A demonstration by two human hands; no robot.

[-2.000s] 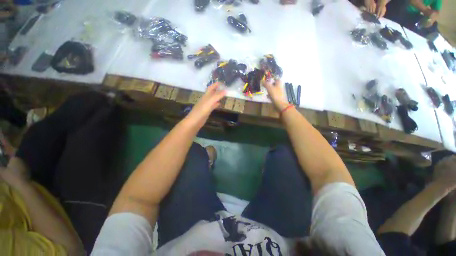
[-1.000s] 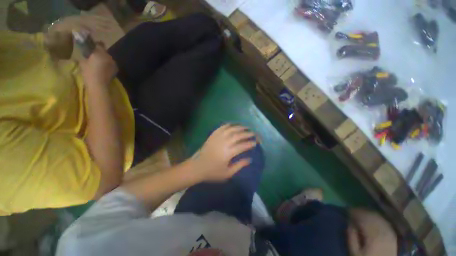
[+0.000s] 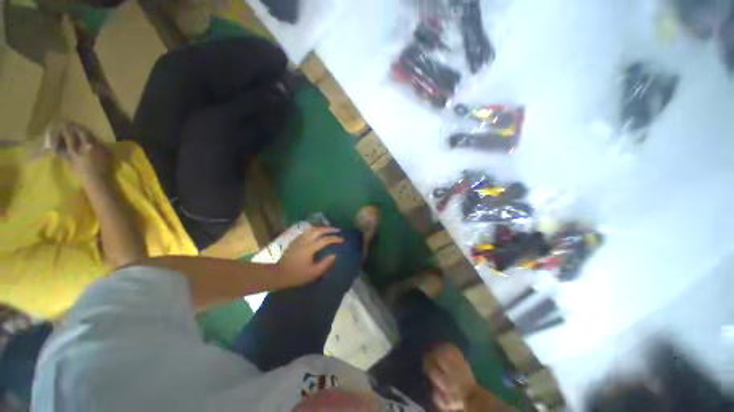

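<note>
My left hand rests on my left thigh, empty, fingers apart. My right hand lies on my other thigh near the bottom edge, blurred, with nothing visible in it. Neither hand touches the table. On the white-covered table lie a bagged cable set with yellow plugs, another bagged set beside it, and a pile of black cables with red and yellow parts. Several black sticks lie near the table edge. More bagged black and red cables lie farther along.
The wooden pallet edge runs diagonally across the view. A person in a yellow top sits at the left. A dark bagged bundle lies farther across the table. A dark blurred shape is at the lower right. The floor is green.
Two seconds ago both my hands were at the cables on the table; now they rest on my thighs. Since one second ago the view has shifted towards the table, with my hands still on my thighs.
</note>
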